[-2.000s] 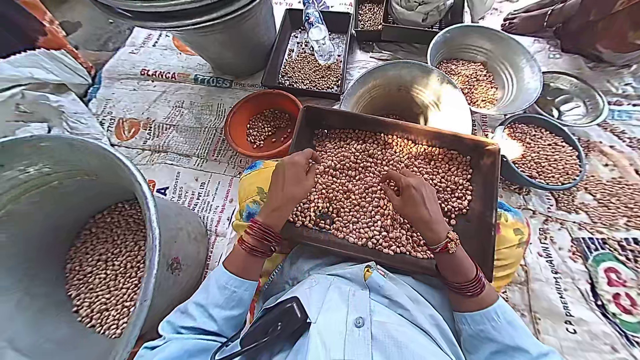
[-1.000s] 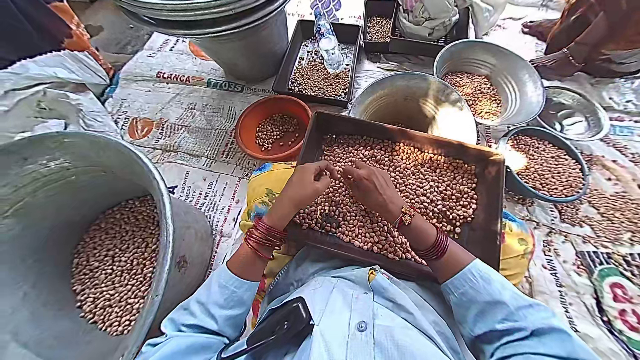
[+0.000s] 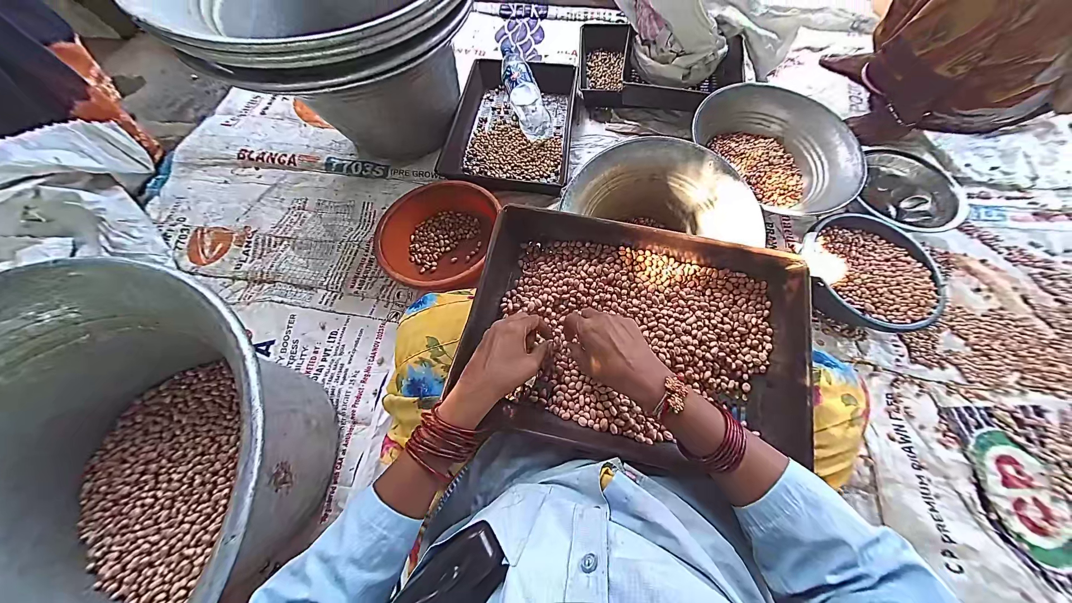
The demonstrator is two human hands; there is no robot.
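A dark rectangular tray (image 3: 791,360) lies across my lap, holding a wide layer of brown nuts or seeds (image 3: 645,310). My left hand (image 3: 507,352) is over the tray's left part, fingers curled down at the seeds. Close to its right, my right hand (image 3: 611,347) also bends its fingers down toward the seeds, with a small gap between the two. The fingertips are partly hidden, so whether either hand pinches a seed does not show. Red bangles circle both wrists.
A large metal pot (image 3: 293,435) of seeds stands at left, stacked metal pots (image 3: 394,109) behind it. An orange bowl (image 3: 394,230), metal basins (image 3: 578,180) and a blue-rimmed tub (image 3: 934,310) surround the tray. A plastic bottle (image 3: 526,100) rests in a black tray (image 3: 456,138). Another person sits top right.
Two seconds ago my hands were farther apart over the seeds; one second ago they were close together. My right hand has since drawn slightly away from my left.
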